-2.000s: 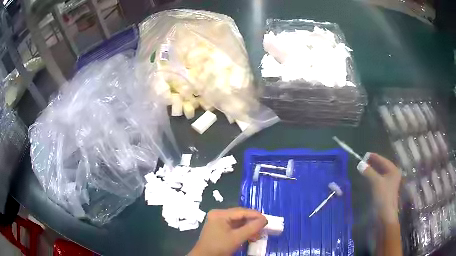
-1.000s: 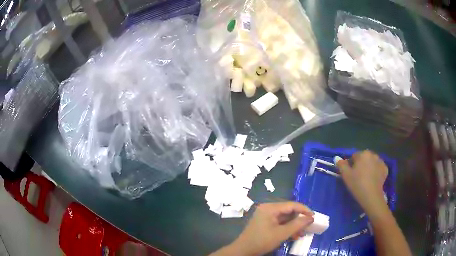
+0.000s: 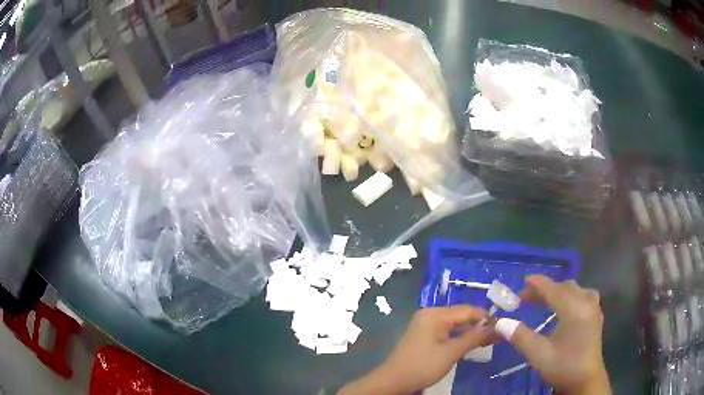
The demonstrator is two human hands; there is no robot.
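Observation:
My left hand [image 3: 436, 345] pinches the thin shaft below the pale, wide head of a shafted insert [image 3: 503, 296], over the blue tray [image 3: 506, 253]. My right hand [image 3: 565, 330] is just right of it, with its index fingertip beside the head and its thumb, covered in white, below. Whether it grips the insert is unclear. Another insert [image 3: 446, 282] lies in the tray's upper left, its shaft pointing right. A thin shaft [image 3: 511, 371] lies lower in the tray, partly behind my right hand. A white piece [image 3: 478, 353] shows under my left fingers.
Loose white pieces [image 3: 328, 297] lie left of the tray. Behind them are a bag of cream parts [image 3: 386, 85] and a single block [image 3: 372, 188]. A large clear bag [image 3: 185, 193] is left. Stacked clear trays [image 3: 533, 173] bear white flakes. Filled blister trays [image 3: 668, 262] line the right edge.
My right hand has moved down and left from the tray's upper part to my left hand, and an insert is now between them. My left fingers no longer hold the white piece. The view has shifted.

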